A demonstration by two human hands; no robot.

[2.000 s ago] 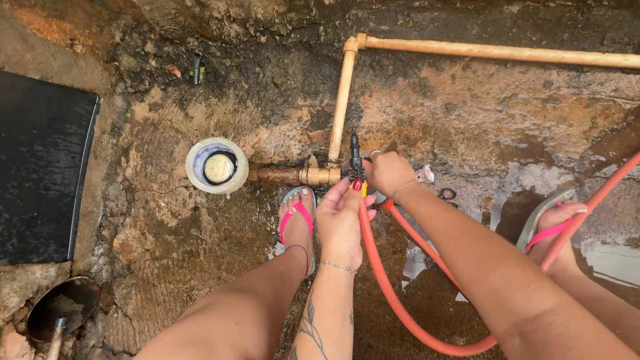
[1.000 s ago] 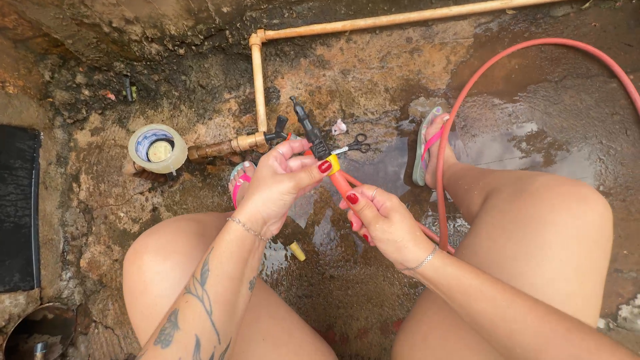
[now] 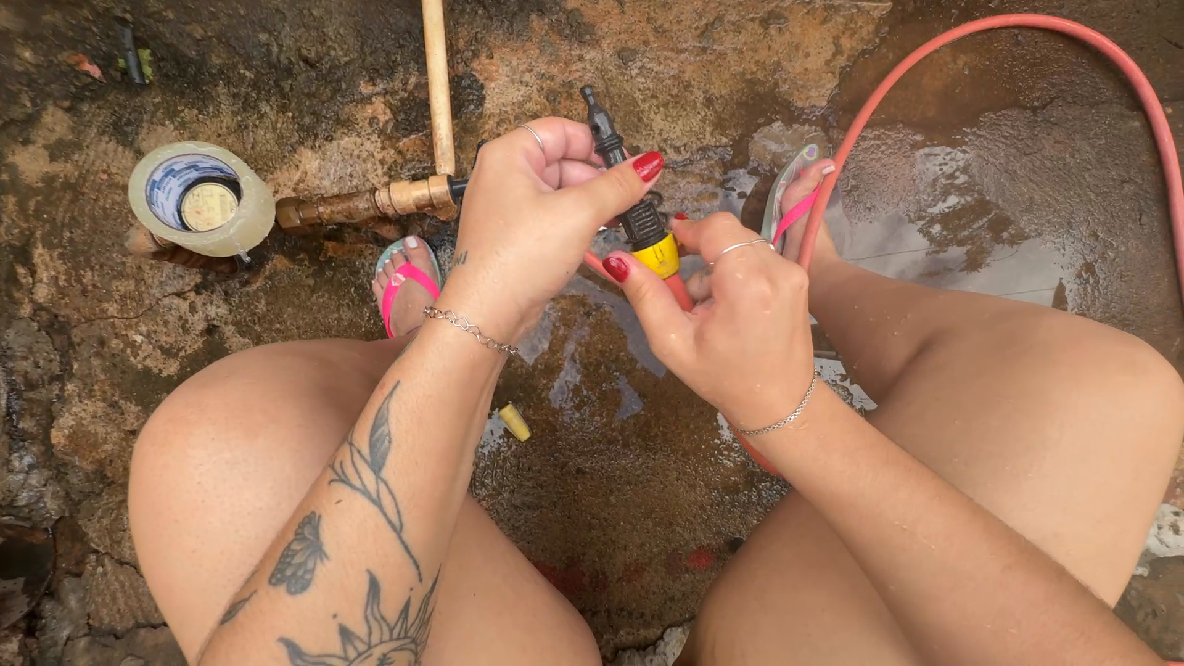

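Observation:
A black hose nozzle (image 3: 608,139) with a yellow collar (image 3: 658,255) joins the end of a red hose (image 3: 994,22). My left hand (image 3: 546,199) has its thumb and fingers around the nozzle's black body. At the collar and the hose just below it, my right hand (image 3: 726,301) closes its thumb and forefinger; its other fingers are partly hidden. The hose loops from behind my right hand past the foot on the right. Left of my left hand, a brass-coloured pipe fitting (image 3: 413,196) lies low over the ground, with its right end partly hidden.
A roll of clear tape (image 3: 250,208) rests around the pipe's left end. A beige pipe (image 3: 438,88) rises from the fitting. A small yellow plug-like piece (image 3: 514,422) lies on the wet, rough ground between my knees. My feet wear flip-flops (image 3: 786,194) with pink straps.
Both hands and the nozzle have come away from the pipe fitting, where they were two seconds ago. My right hand has moved up the hose to the yellow collar. The view has shifted.

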